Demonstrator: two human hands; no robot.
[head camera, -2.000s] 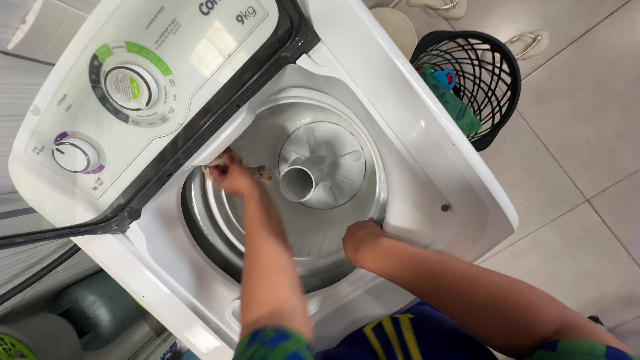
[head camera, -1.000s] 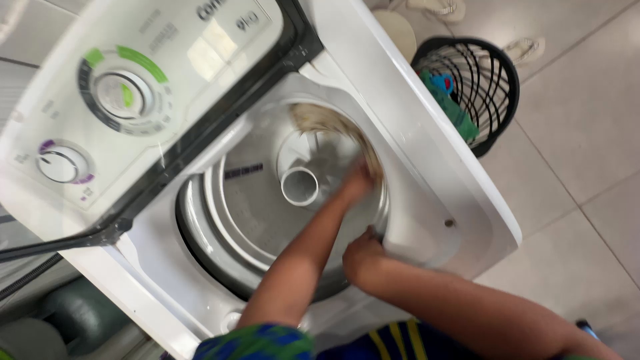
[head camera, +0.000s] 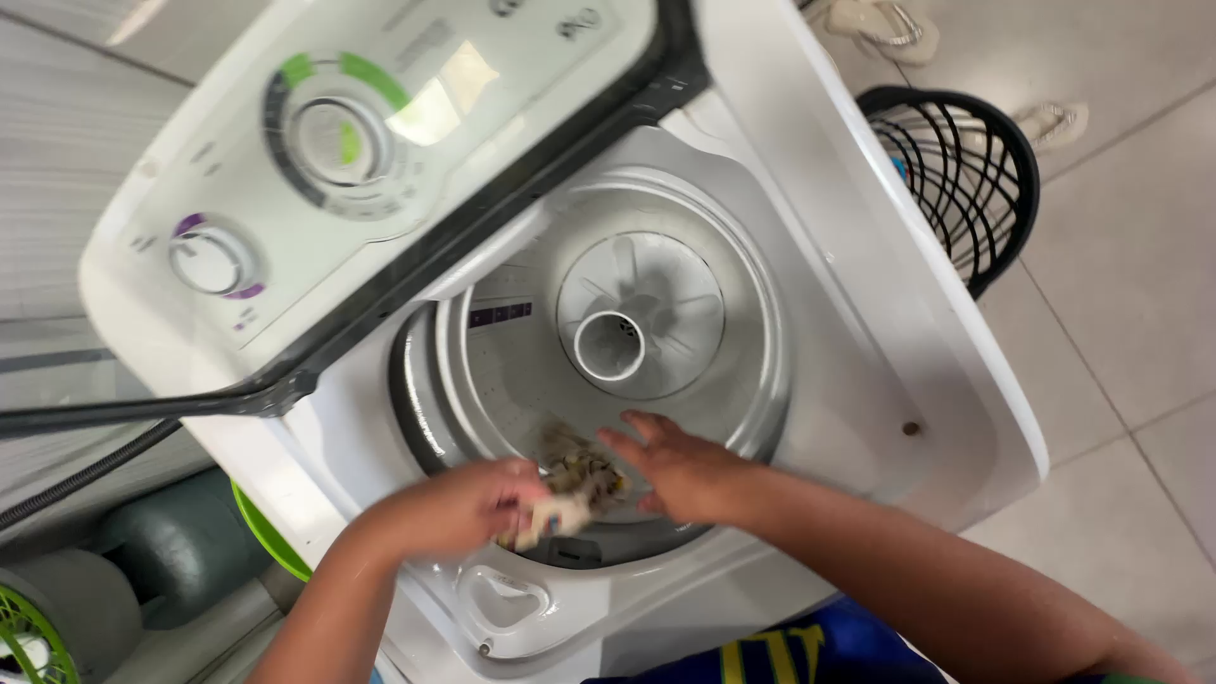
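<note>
A top-loading washing machine (head camera: 836, 361) stands with its lid up, its drum (head camera: 769, 313) showing a pale finned agitator (head camera: 610, 346) at the bottom. At the near side of the drum opening, my left hand (head camera: 475, 508) grips a blurred, crumpled beige patterned cloth (head camera: 579, 480). Just right of the cloth is my right hand (head camera: 679, 465), its fingers spread and nothing seen in them; whether a fingertip touches the cloth is unclear. Two dials, a larger one (head camera: 337, 142) and a smaller one (head camera: 211, 260), are on the control panel at upper left.
A black mesh plastic basket (head camera: 1021, 190) stands on the tiled floor at the right, near pale flip-flops (head camera: 883, 28). At lower left are a grey-green gas cylinder (head camera: 190, 541), a corrugated hose (head camera: 85, 475) and a green plastic rim (head camera: 266, 537).
My left hand has moved from the far right part of the drum to its near left edge, with the cloth. My right hand has left the rim and now reaches over the opening with spread fingers.
</note>
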